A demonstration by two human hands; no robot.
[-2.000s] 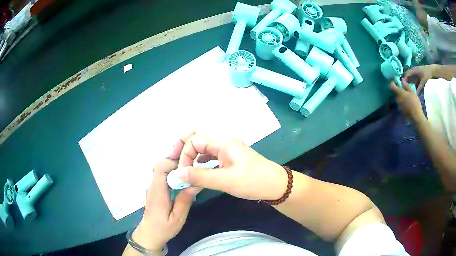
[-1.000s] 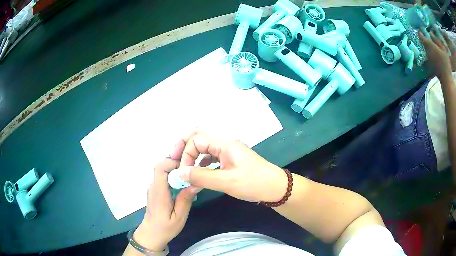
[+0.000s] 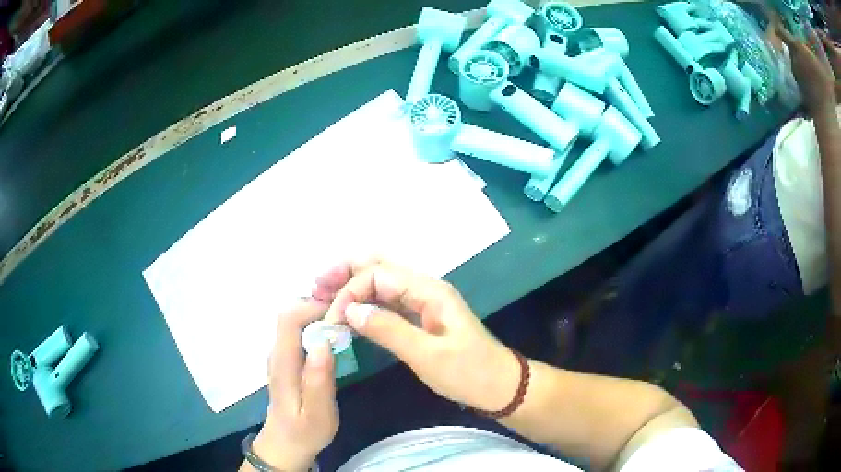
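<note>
My left hand (image 3: 304,378) is shut on a mini fan (image 3: 346,361). Its pale round handle end (image 3: 328,336) faces up, with my left thumb on it. A piece of the turquoise tube shows just below; the rest of the fan is hidden. My right hand (image 3: 392,318) is at the right rim of the handle end, its thumb and index finger close together. I cannot tell whether it pinches a label. A large white sheet (image 3: 304,212) lies on the bench in front of my hands.
Turquoise fans (image 3: 503,147) lie in a pile at the upper right. A small group of fans (image 3: 55,373) lies at the left. A white scrap (image 3: 228,135) lies near the worn edge strip (image 3: 175,126). Another worker's hand (image 3: 811,69) is by clear bubble bags (image 3: 752,51) at the far right.
My left thumb has come up onto the handle end, and my right thumb has moved off its face to the rim. The other worker's hands have moved up and right.
</note>
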